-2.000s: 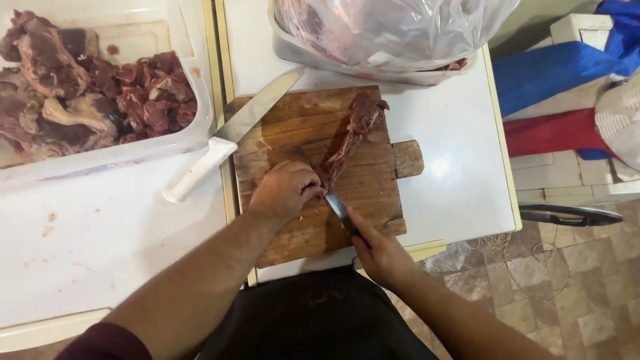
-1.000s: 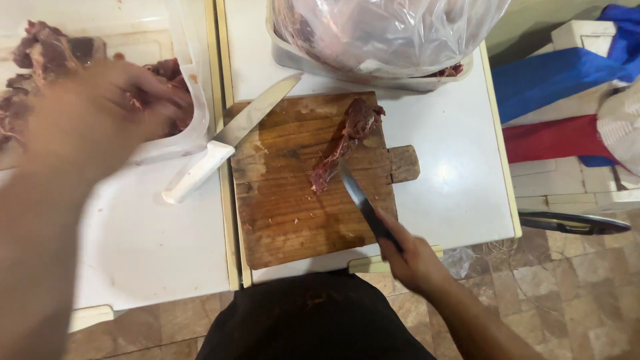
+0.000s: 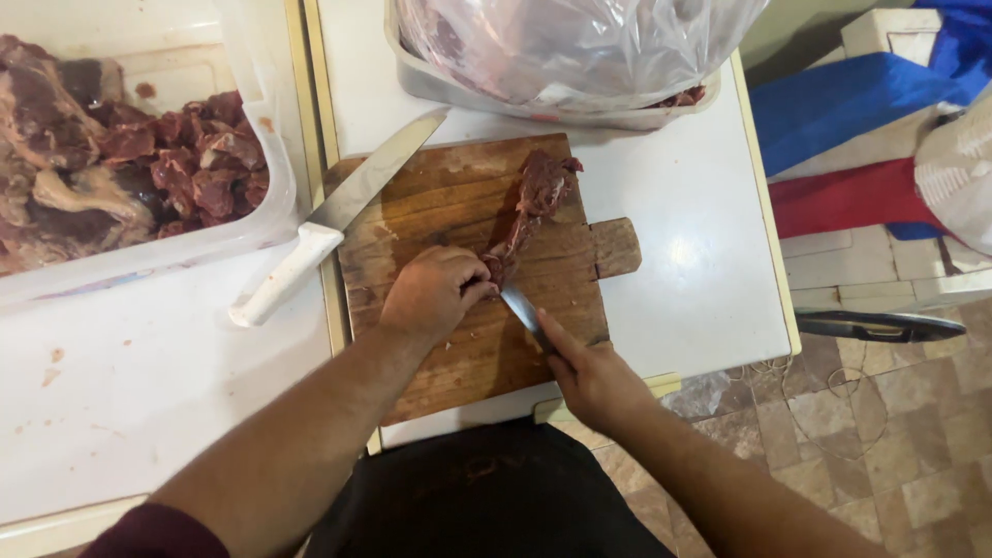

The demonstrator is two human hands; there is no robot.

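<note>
A long strip of raw red meat (image 3: pixel 535 194) lies on a wooden cutting board (image 3: pixel 449 194), its upper end near the board's top right corner. My left hand (image 3: pixel 442 291) pinches the lower end of the strip between thumb and fingers. My right hand (image 3: pixel 593 372) is closed around the dark handle of a small knife (image 3: pixel 521 311), whose blade tip is at the meat beside my left fingertips. A large knife with a white handle (image 3: pixel 287 273) rests across the board's left edge and the table.
At the left stands a plastic tub (image 3: pixel 271 167) with cut meat pieces (image 3: pixel 213 159) and larger chunks (image 3: pixel 70 155). A tray (image 3: pixel 418 74) under a clear plastic bag of meat (image 3: pixel 558 46) stands behind the board. The board's handle (image 3: pixel 616 246) points right.
My left hand was over the tub of meat a second ago and is now back at the board, gripping the strip's lower end. The small knife's tip has moved to the meat there.
</note>
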